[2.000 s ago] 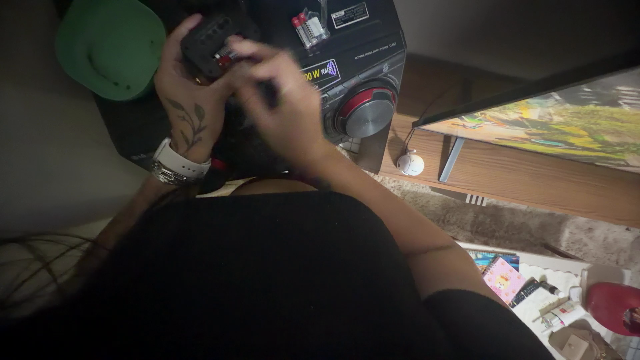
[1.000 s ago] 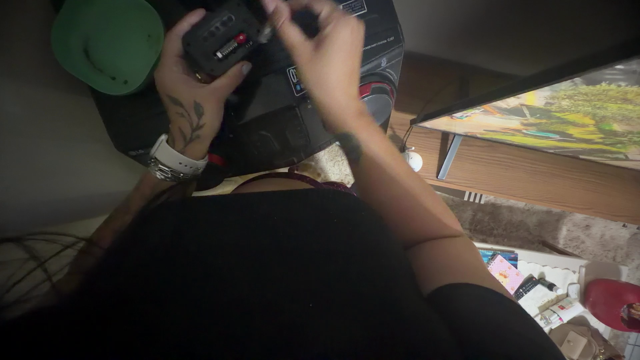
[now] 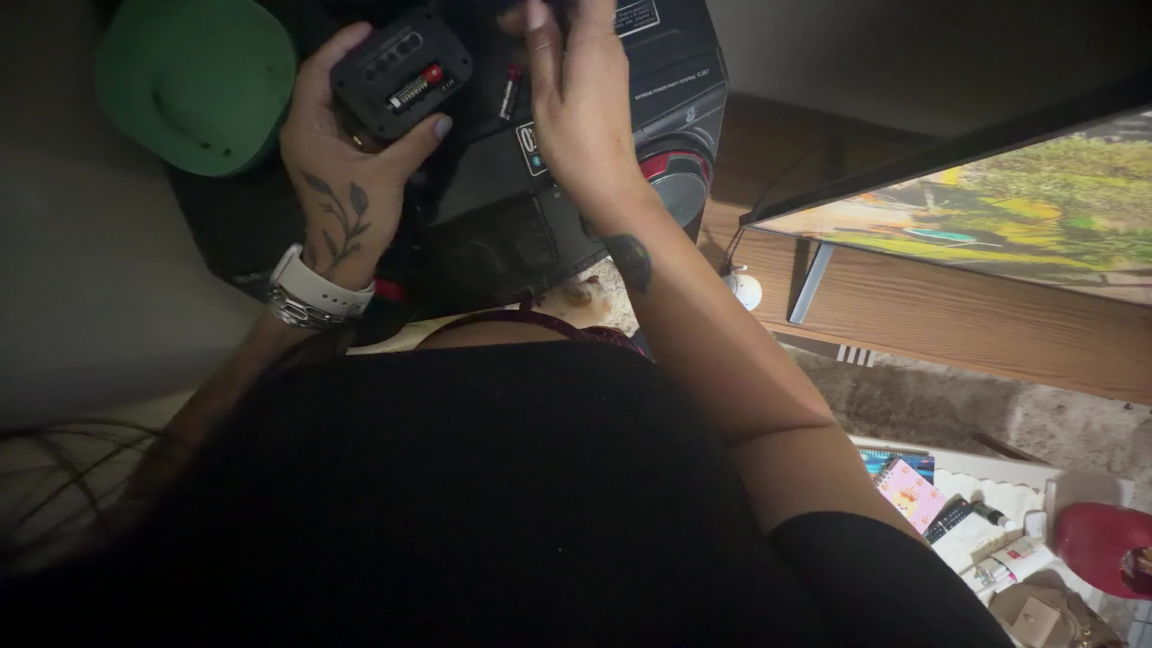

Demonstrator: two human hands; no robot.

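Observation:
My left hand (image 3: 351, 171), with a white-banded watch at the wrist, holds a small black battery-powered device (image 3: 400, 72), its open compartment facing up. One red-ended battery (image 3: 416, 88) lies inside that compartment. A second red-ended battery (image 3: 510, 92) rests on the black party speaker (image 3: 486, 225), between my two hands. My right hand (image 3: 580, 99) is over the speaker, right of that battery. Its fingertips run into the dark top edge of the view, so whether it holds anything cannot be told.
A green plastic bowl (image 3: 198, 81) sits at the speaker's left end. The speaker's round knob (image 3: 679, 184) is under my right wrist. A television (image 3: 990, 198) stands on a wooden cabinet (image 3: 945, 315) at right. Lower right are notebooks (image 3: 911, 493), a remote control (image 3: 952, 520) and a red object (image 3: 1102, 549).
My right hand has moved away from the device held in my left hand. The battery lying on the speaker between my hands now shows. The left hand keeps its hold.

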